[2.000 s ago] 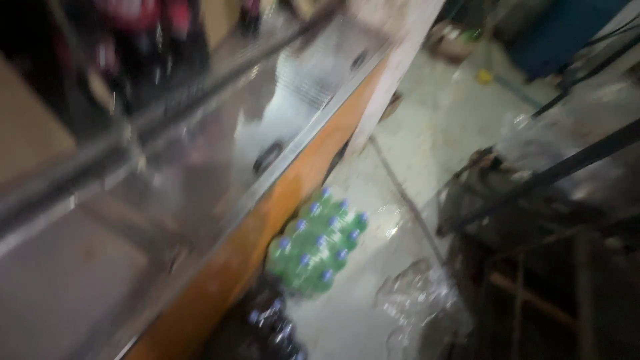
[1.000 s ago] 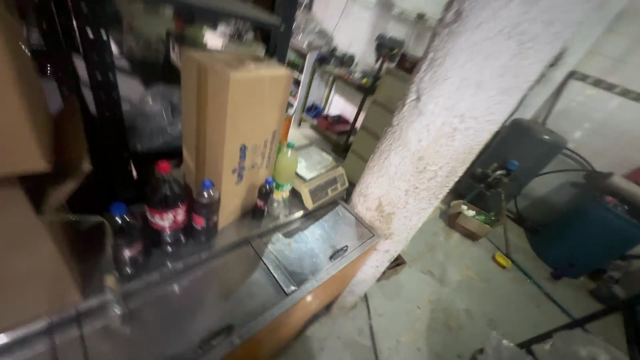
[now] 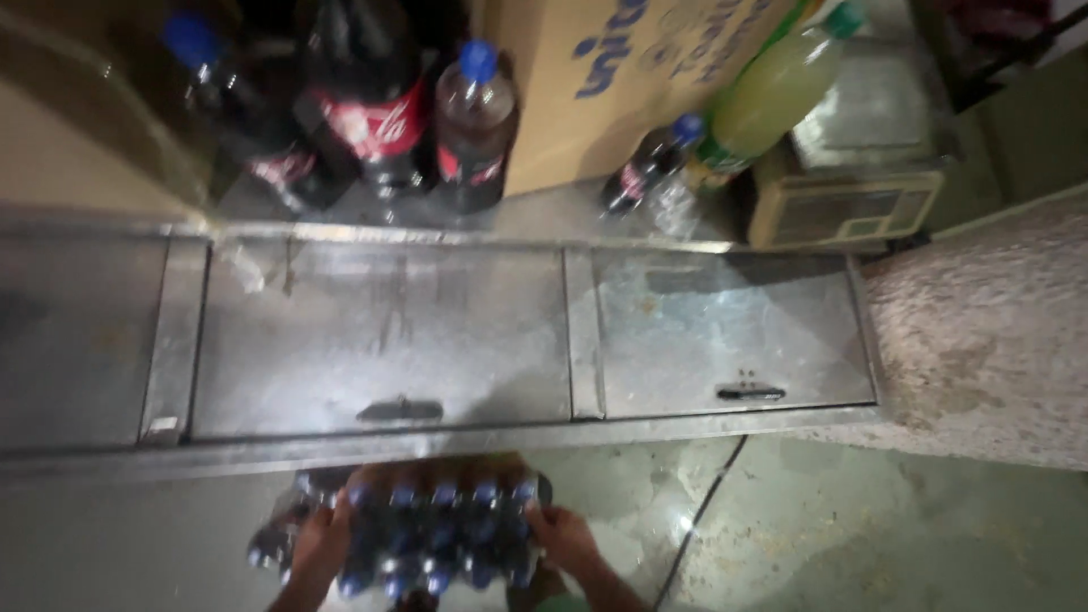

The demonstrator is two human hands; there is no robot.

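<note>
Low in the head view, my left hand (image 3: 321, 541) grips the left side of a pack of dark soda bottles with blue caps (image 3: 442, 535). My right hand (image 3: 565, 537) holds the pack's right side. The pack is in front of a metal chest cooler, below its front edge. More dark bottles (image 3: 274, 544) show just left of my left hand. The cooler has a middle lid (image 3: 382, 340) and a right lid (image 3: 735, 331), both down, each with a dark handle.
Behind the lids stand a large cola bottle (image 3: 374, 119), smaller dark bottles (image 3: 478, 127), a yellow-green drink bottle (image 3: 769, 98), a cardboard box (image 3: 578, 110) and a beige scale (image 3: 846, 208). A rough pillar (image 3: 986, 331) rises at the right, beside the tiled floor (image 3: 850, 527).
Both hands have come into view, holding the bottle pack. The view has swung round to face the cooler from above.
</note>
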